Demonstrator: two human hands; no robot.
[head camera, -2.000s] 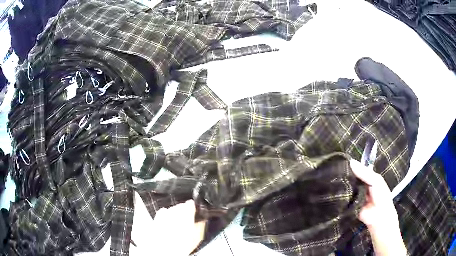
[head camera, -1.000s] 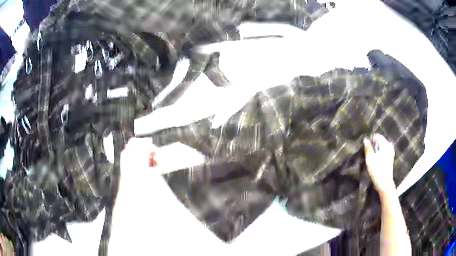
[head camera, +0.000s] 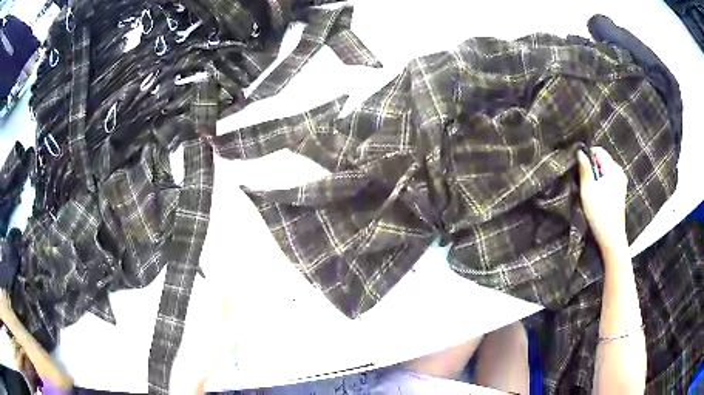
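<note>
The dark plaid garment (head camera: 502, 162) lies bunched on the white table, with one pointed panel (head camera: 347, 239) spread flat toward the left. My right hand (head camera: 604, 189) is closed on a fold at its right part. Small red and blue glints show between the fingers, likely the thread snips (head camera: 596, 165), mostly hidden. My left hand is hard to make out: only a faint, washed-out pale shape (head camera: 218, 339) shows against the table at the lower left, and its fingers cannot be read. A narrow plaid strip (head camera: 181, 262) lies left of the panel.
A dark heap with white loops (head camera: 108, 85) and plaid pieces (head camera: 139, 216) lies at left. Plaid cloth (head camera: 656, 308) hangs at lower right over something blue. Dark plain cloth (head camera: 652, 65) shows behind the garment. Another person's arm (head camera: 35, 351) shows at lower left. The white table's (head camera: 432, 328) near edge is at my lap.
The view has tilted down, so the garment sits higher in the picture. The left panel lies more spread out. My left hand has left the cloth's left end. My right hand stays on the garment.
</note>
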